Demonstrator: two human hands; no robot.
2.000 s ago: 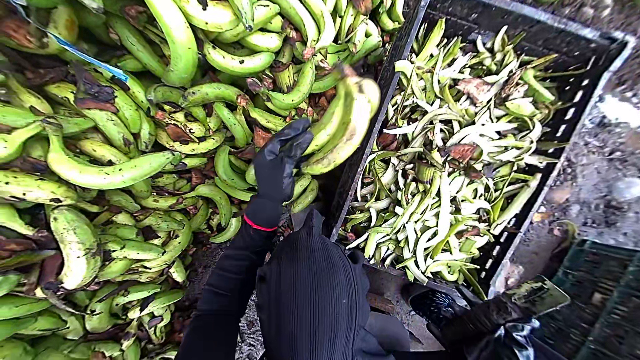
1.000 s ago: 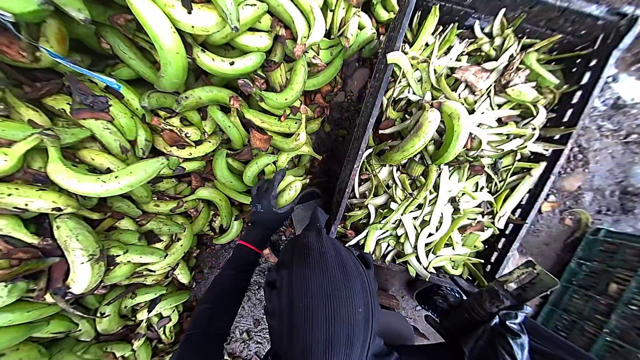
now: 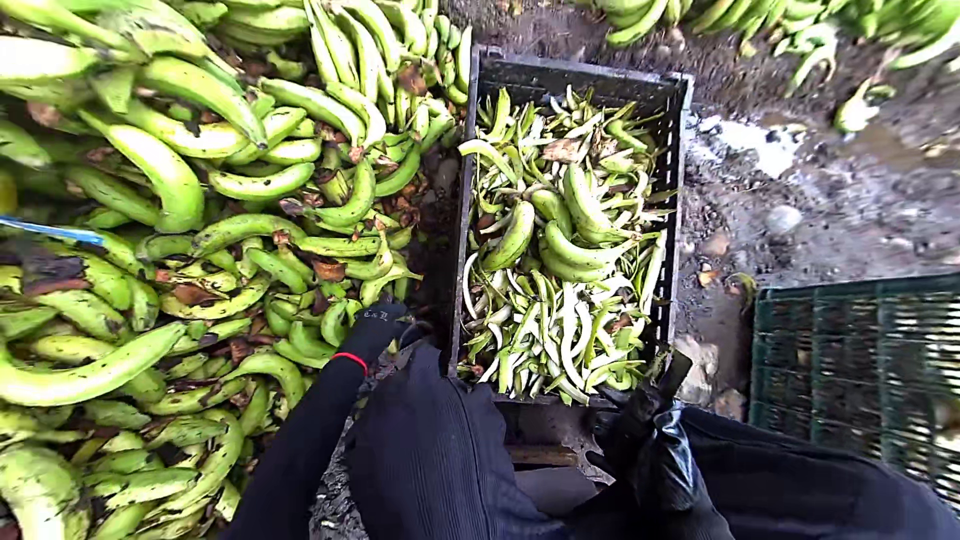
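Observation:
My left hand (image 3: pixel 379 326), in a black glove with a red cuff edge, is at the right edge of a large heap of green plantains (image 3: pixel 262 307); its fingers are partly hidden, and a small bit of green shows beside them. My right hand (image 3: pixel 634 427), also black-gloved, is low at the near right corner of a black plastic crate (image 3: pixel 465 225) and grips a dark, flat-bladed tool (image 3: pixel 673 373), perhaps a knife. Several whole green plantains (image 3: pixel 585 206) lie in the crate on a layer of cut green peels (image 3: pixel 540 330).
A dark green plastic crate (image 3: pixel 817 289) stands at the right. More green plantains (image 3: pixel 637 22) lie on the muddy ground at the top right. Stones (image 3: pixel 697 367) lie beside the black crate. A blue strip (image 3: pixel 52 229) crosses the heap at the left.
My left hand held up plantains two seconds ago, then reached down to the heap's edge. More whole plantains now lie on the peels in the crate. The view has shifted right.

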